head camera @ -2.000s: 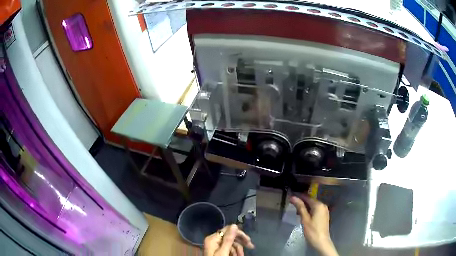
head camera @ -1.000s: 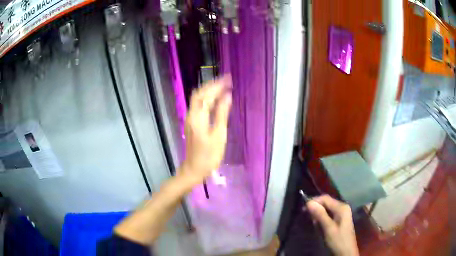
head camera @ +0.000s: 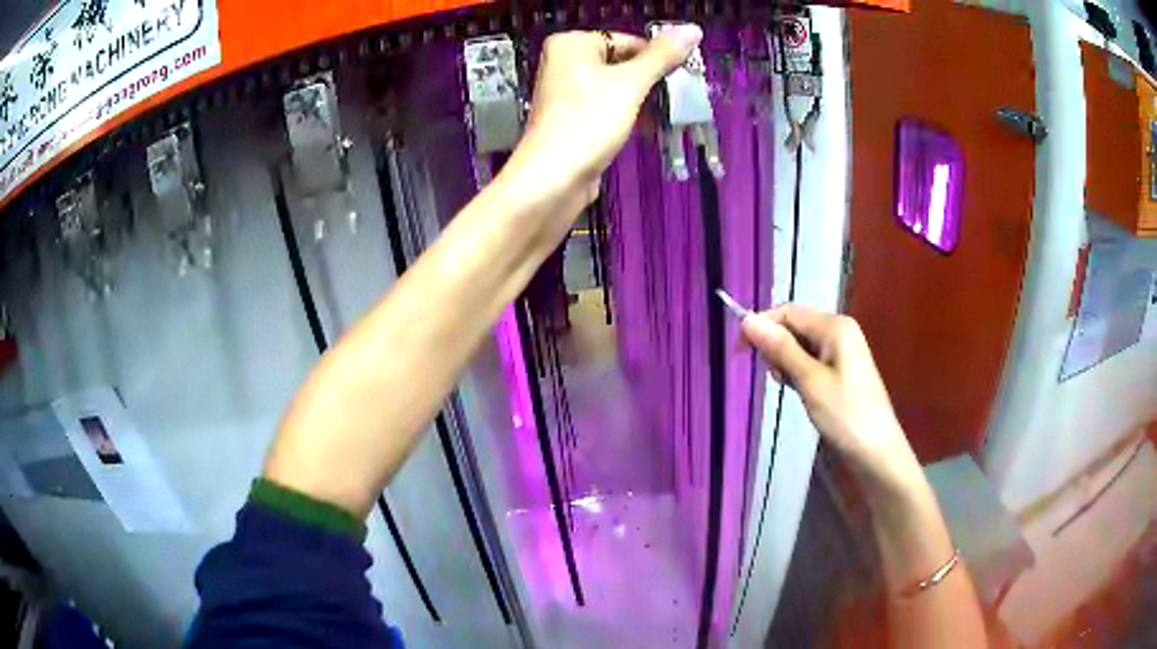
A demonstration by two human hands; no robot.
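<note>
My left hand (head camera: pixel 594 108) is raised at the top centre, its thumb and fingers on the top of a silver hanging clip (head camera: pixel 688 99). A long black strap (head camera: pixel 716 380) hangs straight down from below the clip's two prongs. My right hand (head camera: pixel 812 361) is right of the strap and holds a small slim metal tool (head camera: pixel 732 304) between thumb and fingers. The tool's tip is close to the strap; I cannot tell if it touches. The strap's lower end runs out of the bottom of the picture.
More clips (head camera: pixel 491 95) hang in a row under the orange rail (head camera: pixel 381 51), several with black straps. Purple strip curtain (head camera: pixel 742 254) hangs behind. A grey cabinet panel (head camera: pixel 228 380) is at left. An orange door (head camera: pixel 964 317) and a grey-green stool (head camera: pixel 971 514) are at right.
The view has turned from the machine to the oven. My left hand has risen to the clip. My right hand has risen with the metal tool beside the strap.
</note>
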